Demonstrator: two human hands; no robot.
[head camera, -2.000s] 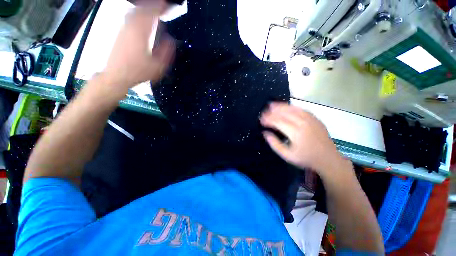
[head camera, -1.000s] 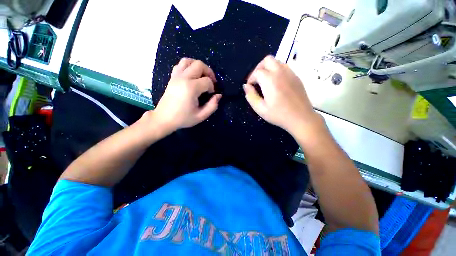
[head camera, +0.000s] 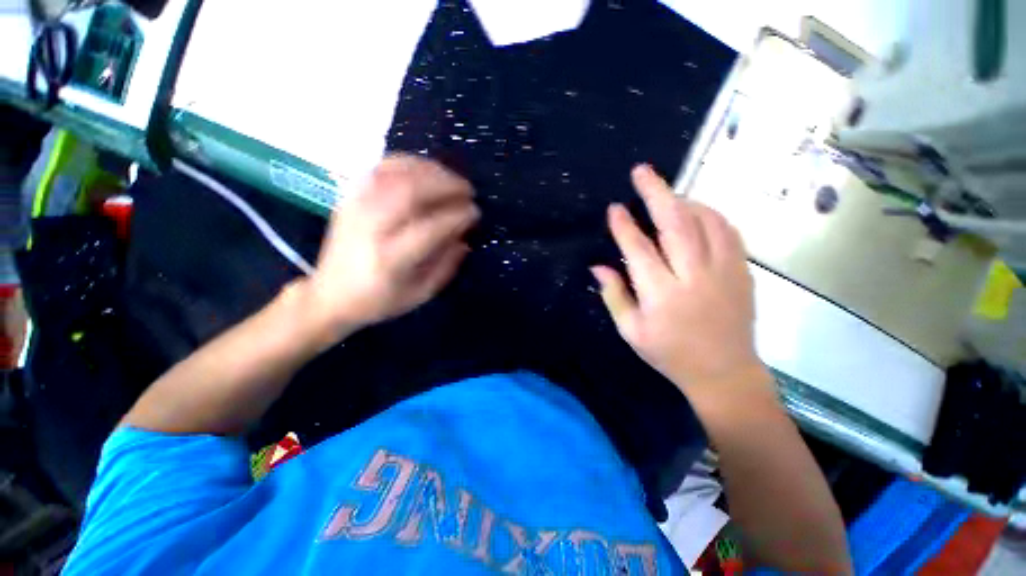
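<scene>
A black sparkly garment panel (head camera: 540, 124) lies over the white tabletop and its green front edge, down onto the lap. Its top edge has an angled notch. My left hand (head camera: 399, 236) is on the panel's left part, blurred, fingers curled; whether it pinches cloth cannot be told. My right hand (head camera: 686, 276) rests over the panel's right part with fingers spread, holding nothing visible. A faint crosswise line shows in the cloth between the hands.
The sewing machine head (head camera: 945, 101) is at upper right above its beige bed (head camera: 788, 214). Black cut pieces (head camera: 979, 422) lie at far right. Dark scissors (head camera: 52, 56) are at upper left. A black cloth heap (head camera: 73, 270) hangs at left. A blue basket (head camera: 900, 529) is at lower right.
My hands went from apart to close together on the panel, then my right hand opened its fingers and moved slightly right. The panel was turned or drawn so its notch now faces the top.
</scene>
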